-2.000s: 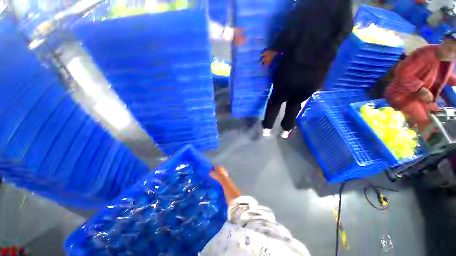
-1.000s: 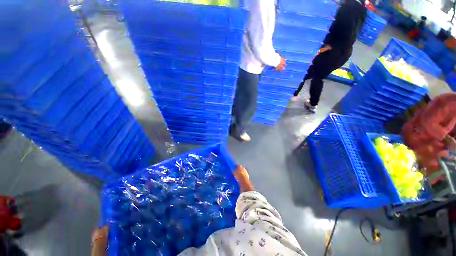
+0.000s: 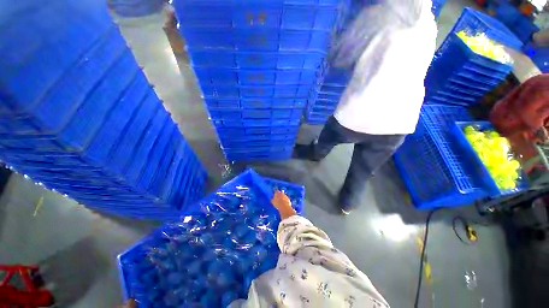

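Observation:
A blue crate (image 3: 127, 257) full of glossy bagged blue round items (image 3: 207, 252) is in front of me at the lower middle. My right hand (image 3: 282, 203) grips its right wall near the far corner. My left hand (image 3: 130, 304) is at its near left edge, mostly cut off by the bottom of the picture. Part of another blue crate (image 3: 294, 191) with blue contents shows just beyond my right hand, partly hidden.
Tall stacks of blue crates stand at the left (image 3: 90, 120) and ahead (image 3: 259, 78). A person in a white top (image 3: 391, 78) stands beyond. At the right are a blue crate of yellow items (image 3: 493, 157), a person in red (image 3: 525, 108) and a floor cable (image 3: 425, 258).
My view and the held crate have shifted, and another filled crate now shows beyond my right hand. The person in white has moved right. The person in black is no longer visible.

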